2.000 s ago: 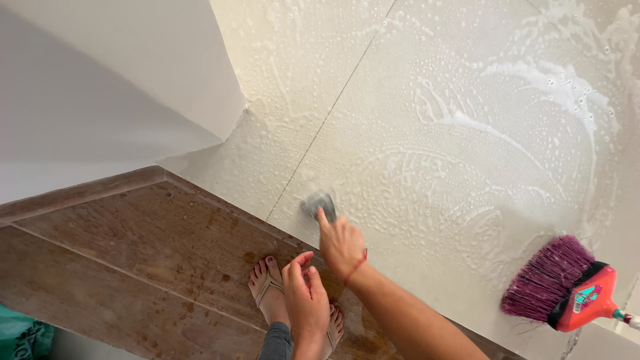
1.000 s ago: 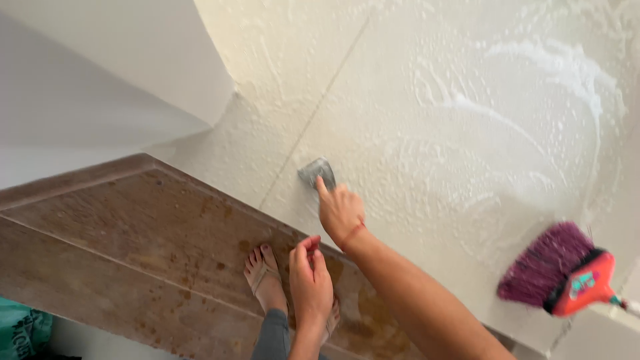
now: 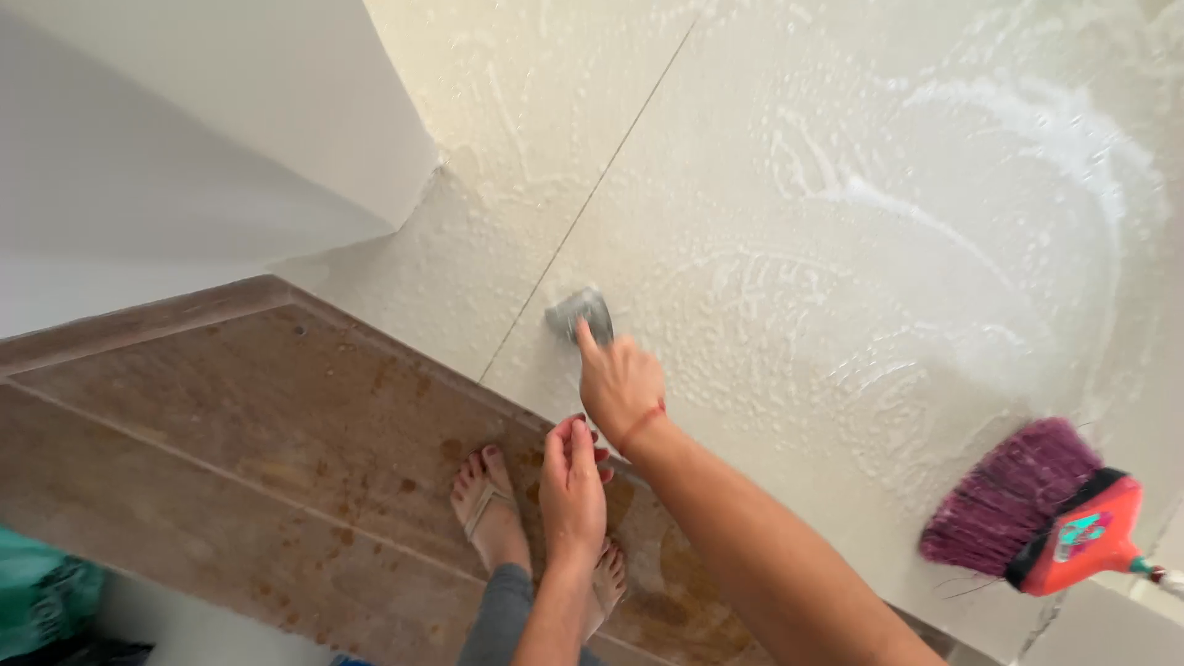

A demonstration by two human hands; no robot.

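My right hand [image 3: 624, 384] reaches over a wet, soapy light tile floor [image 3: 740, 324] and holds a grey scraper-like tool [image 3: 583, 314], its index finger laid along it. The tool's wide edge is on the floor beside a dark joint line and looks slightly blurred. A red cord circles the right wrist. My left hand [image 3: 573, 481] hangs just below and left of the right hand, above my sandalled feet, fingers loosely curled; nothing shows in it. A broom head [image 3: 1017, 509] with purple bristles and an orange body lies on the floor at the lower right.
My feet stand on a brown stone step [image 3: 231, 416] with wet spots. A white wall corner [image 3: 398, 185] juts in at the upper left. A green plastic bag [image 3: 42, 583] lies at the lower left. White foam streaks [image 3: 1064, 139] mark the floor at the upper right.
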